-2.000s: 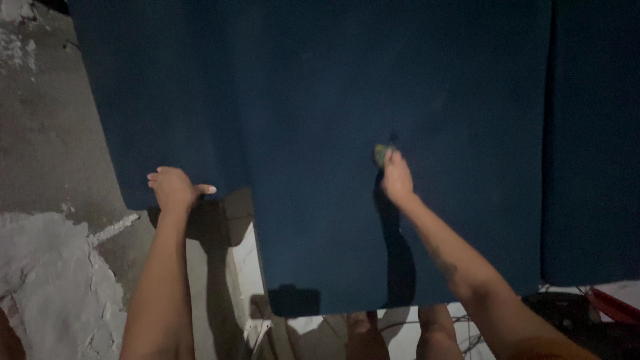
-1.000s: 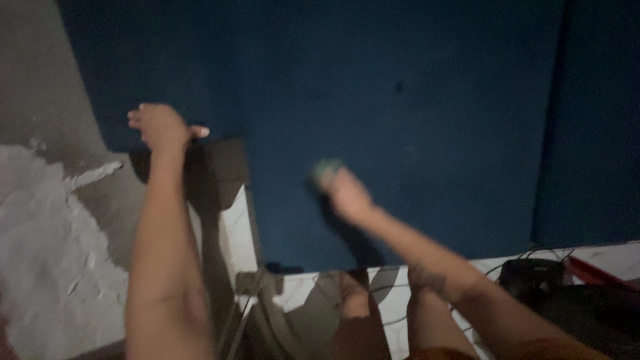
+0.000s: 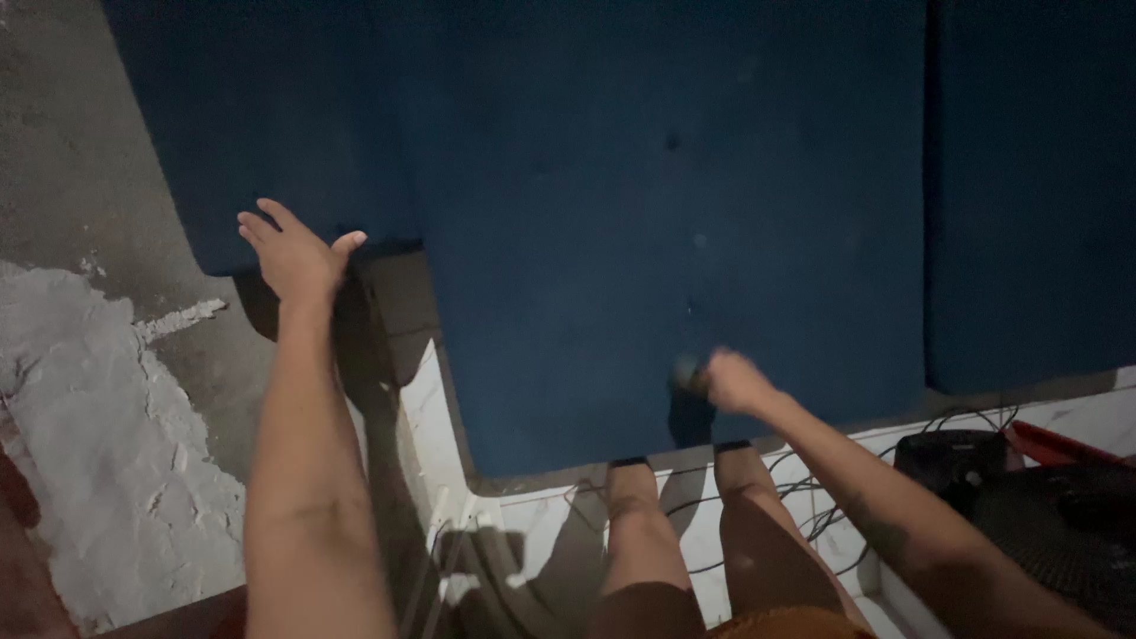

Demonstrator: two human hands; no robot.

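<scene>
A large dark blue fabric-covered cushion or mattress section (image 3: 568,222) fills the middle of the head view, with a few small spots on it. My left hand (image 3: 300,257) rests with fingers spread on the front edge of the left blue section (image 3: 266,115). Near the front edge of the middle section, my right hand (image 3: 737,382) is closed around a small greenish object (image 3: 688,371), blurred, perhaps a sponge or brush. A dark shadow lies just below it. Whether the object touches the fabric I cannot tell.
Another blue section (image 3: 1029,195) lies at the right. Below it are black cables (image 3: 812,497), a dark fan-like object (image 3: 1056,524) and a red bar (image 3: 1061,444). White, rough plaster (image 3: 106,426) covers part of the grey surface at left. My legs stand at the front edge.
My right hand has moved over the blue fabric with the small object, first toward the left and the front edge, then back right. My left hand has stayed at the left section's edge.
</scene>
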